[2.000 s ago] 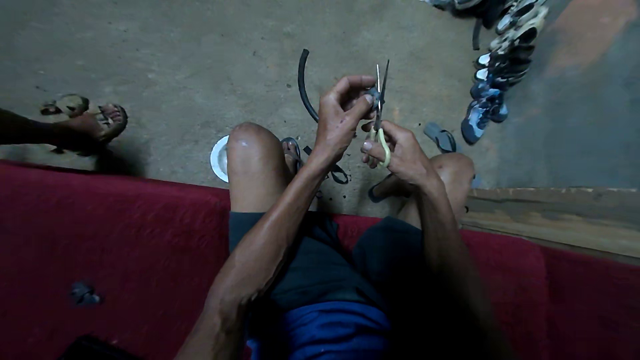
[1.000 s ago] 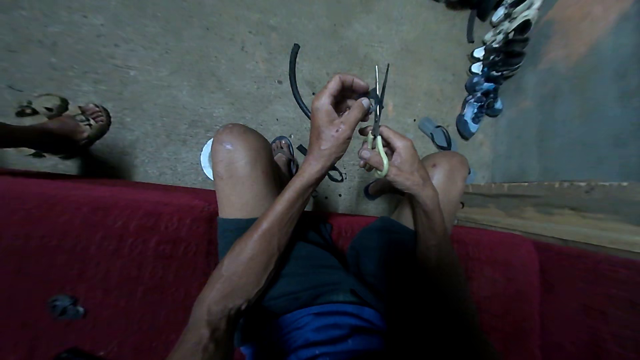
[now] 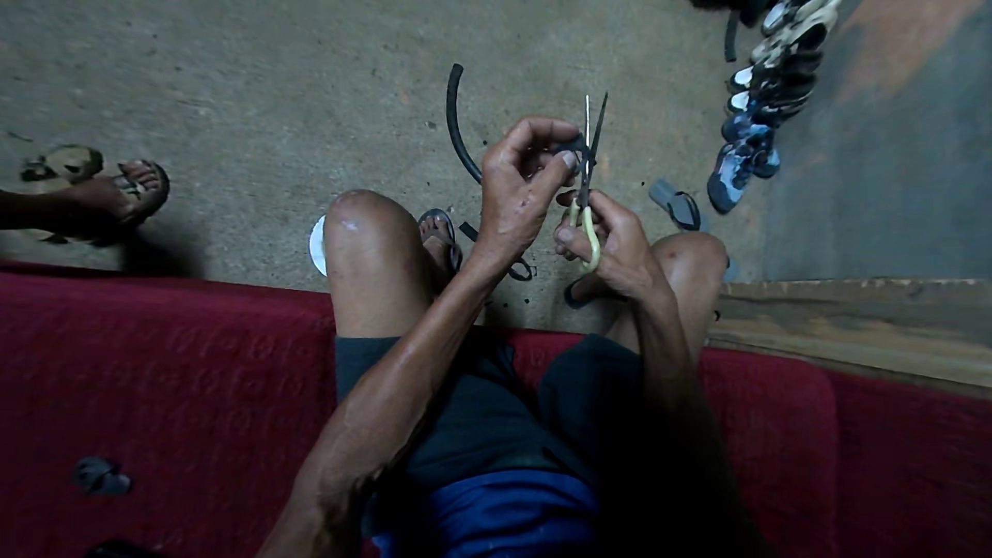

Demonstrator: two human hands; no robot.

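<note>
My left hand (image 3: 521, 182) pinches a small dark piece (image 3: 572, 144), perhaps rubber, between thumb and fingers. Scissors with pale yellow-green handles (image 3: 590, 240) are in my right hand (image 3: 616, 240), points away from me. Their blades stand slightly apart, and the dark piece lies at them; whether it is between them I cannot tell. Beyond my left wrist a curved black strip or hose (image 3: 457, 116) lies on the concrete floor, partly hidden by that hand. A dark loop (image 3: 521, 270) is on the floor below my hands.
I sit on a red sofa (image 3: 170, 356), where small dark pieces (image 3: 101, 476) lie at left. Another person's sandalled foot (image 3: 143, 190) is at far left. A white round object (image 3: 318, 246) is by my left knee. Slippers (image 3: 676, 204) and a row of shoes (image 3: 732, 174) stand at right.
</note>
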